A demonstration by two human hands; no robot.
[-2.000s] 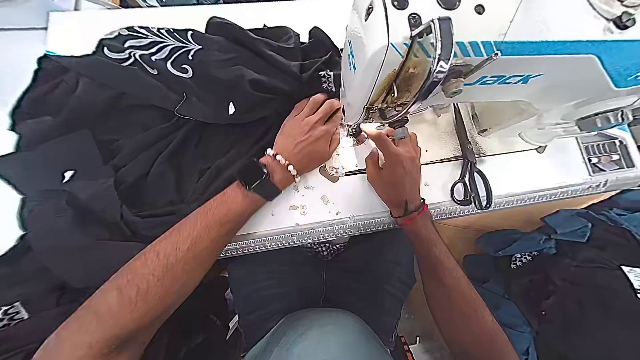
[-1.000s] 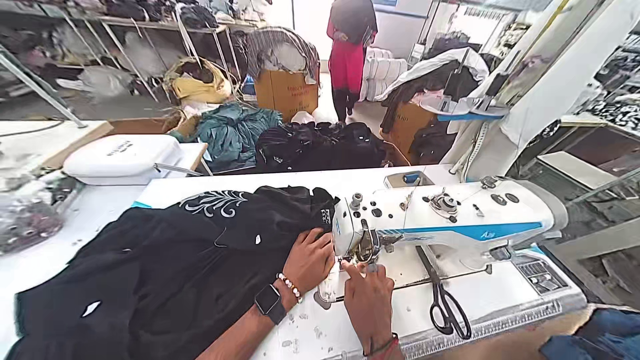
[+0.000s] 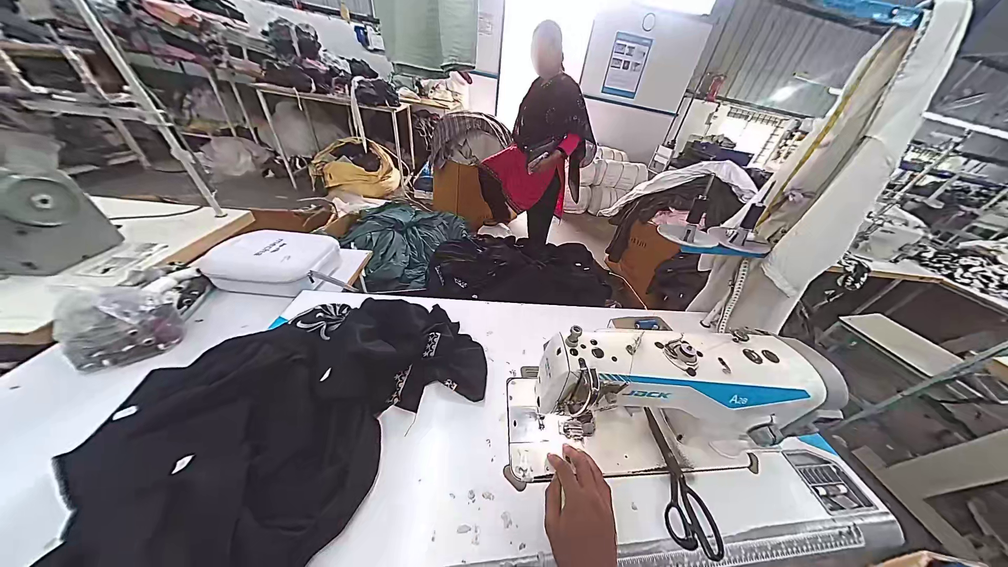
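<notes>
My right hand (image 3: 581, 504) rests at the front edge of the needle plate of a white and blue Jack sewing machine (image 3: 685, 386), fingertips just below the presser foot (image 3: 579, 428); no cloth shows in it. Whether it holds something small cannot be told. My left hand is out of the frame. A black garment (image 3: 236, 441) with a white embroidered motif and patterned trim lies bunched on the table, left of the machine and apart from it. Black-handled scissors (image 3: 691, 512) lie right of my hand, their blades pointing under the machine arm.
A white case (image 3: 270, 264) and a plastic bag of small items (image 3: 118, 327) stand at the left. Dark cloth (image 3: 520, 272) is heaped behind the table. Two thread stands (image 3: 713, 238) rise behind the machine. A person (image 3: 543, 150) stands farther back, facing this way.
The view has tilted up. My left hand has left the garment and gone out of view. The garment has moved left, away from the needle area. The person behind has come nearer.
</notes>
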